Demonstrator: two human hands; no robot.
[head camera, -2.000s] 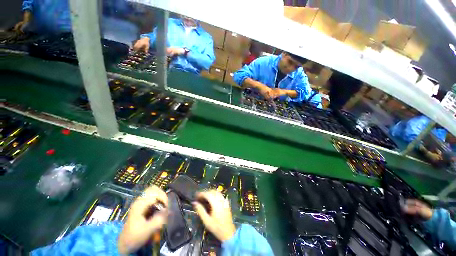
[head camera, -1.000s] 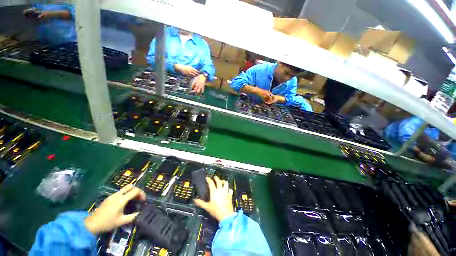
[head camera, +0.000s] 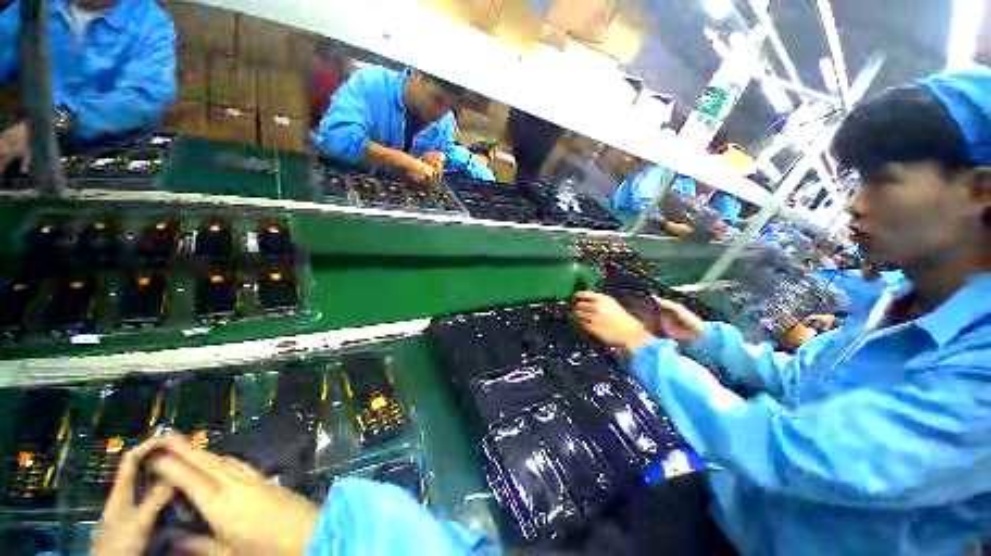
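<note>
My left hand (head camera: 122, 502) and my right hand (head camera: 241, 502) are together at the lower left, blurred, with fingers curled around a dark piece (head camera: 174, 526). The piece is mostly hidden by the fingers; it looks like a black phone or back shell. Beneath and behind my hands lies the clear blister tray (head camera: 411, 432) with black keypad phones, one with yellow keys (head camera: 376, 404) at its right end. A blurred black piece (head camera: 277, 440) shows over the tray beside my right hand.
Stacked black blister trays (head camera: 543, 407) lie right of the clear tray. A person in blue (head camera: 804, 402) stands close on the right, hands over those trays. Beyond the white rail (head camera: 272, 350), the green conveyor (head camera: 380, 288) carries another phone tray (head camera: 141, 282). More people sit across the line.
The view has swung right, bringing the nearby person into view. My hands, apart over the tray one second ago, are now together at the lower left.
</note>
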